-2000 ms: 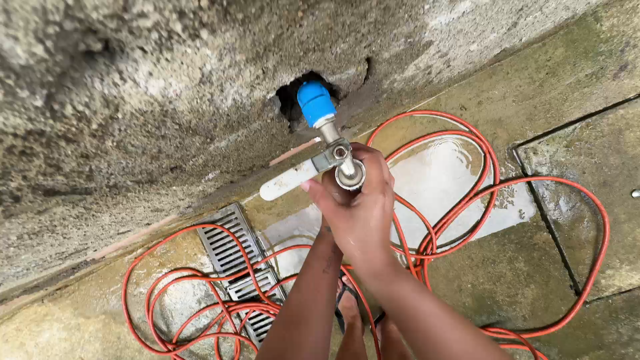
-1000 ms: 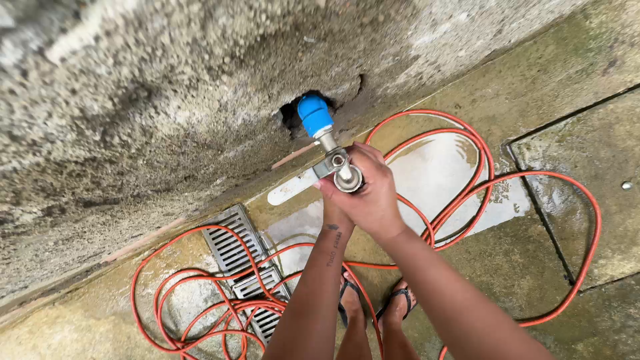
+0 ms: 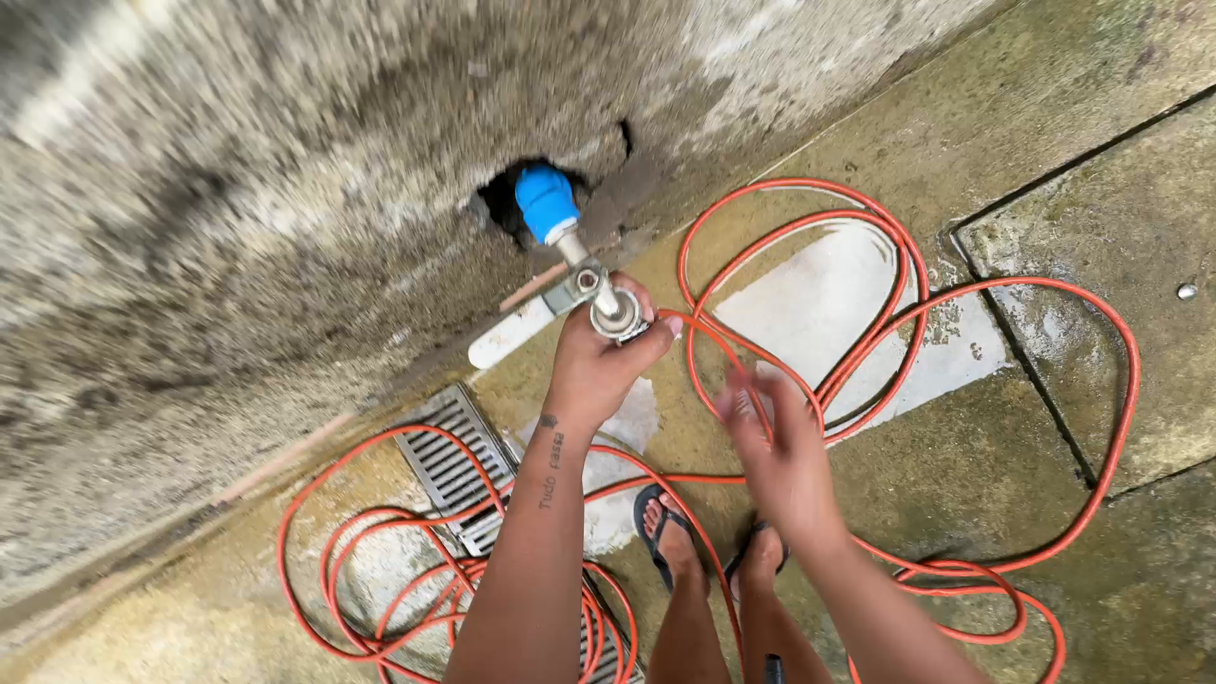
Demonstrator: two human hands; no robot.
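A metal tap [image 3: 616, 309] with a white lever handle [image 3: 511, 332] stands out on a blue pipe fitting [image 3: 547, 201] from a hole in the wall. My left hand [image 3: 603, 361] is closed around the tap's outlet end, thumb towards the right; what lies inside its grip is partly hidden. An orange hose [image 3: 926, 275] runs up to that hand beside the outlet. My right hand [image 3: 774, 432], blurred, is below and to the right of the tap, fingers bent over a stretch of the hose; whether it touches the hose cannot be told.
Loops of the hose lie on the wet concrete floor to both sides. A metal drain grate [image 3: 456, 456] sits in the floor at left. The rough wall [image 3: 313, 190] fills the upper left. My feet in flip-flops [image 3: 665, 541] stand below the tap.
My right hand has left the tap and moved down and to the right. The left hand now grips the outlet end, where the right hand was around it before.
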